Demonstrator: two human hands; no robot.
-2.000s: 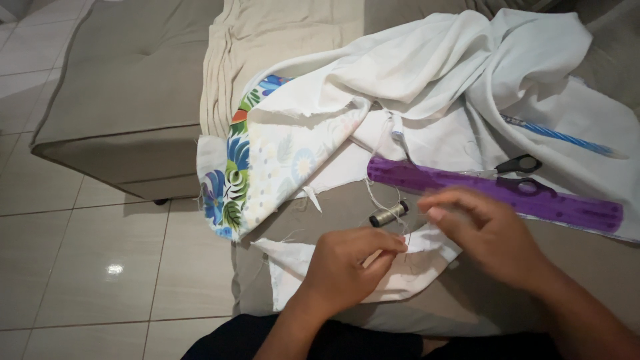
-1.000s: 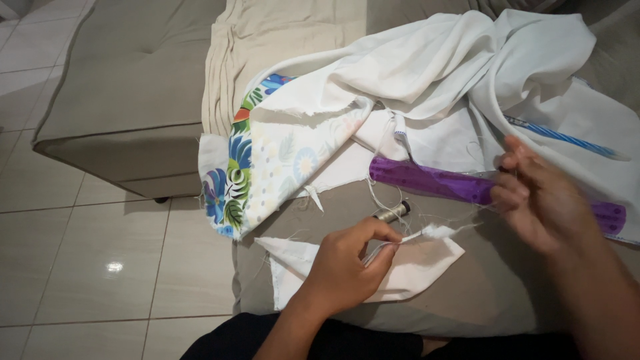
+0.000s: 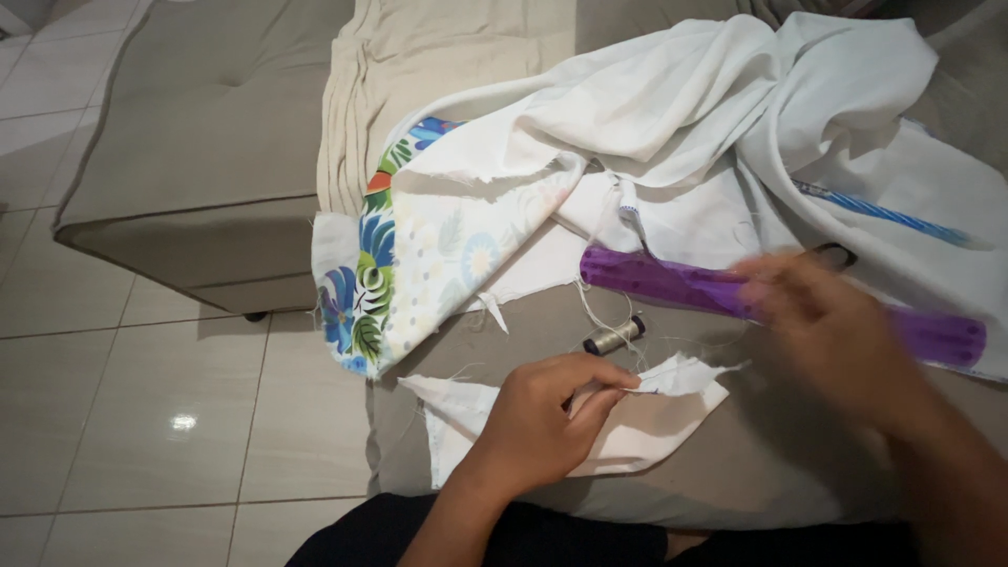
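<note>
My left hand pinches the frayed top edge of a small piece of white fabric between thumb and fingertips. Just beyond those fingers lies a spool of pale thread with dark ends, loose thread beside it. My right hand, blurred, is over the purple ruler; whether its fingers hold a needle or thread cannot be told. Dark scissors show partly behind that hand, one handle loop visible.
A large white cloth with a floral printed part is heaped beyond the ruler. On it rests a blue striped pen. Everything lies on a grey-brown cushioned seat. An upholstered block and tiled floor are at left.
My right hand was close to the left hand, moved away up and to the right, and is now over the ruler. My left hand keeps its pinch on the white fabric piece.
</note>
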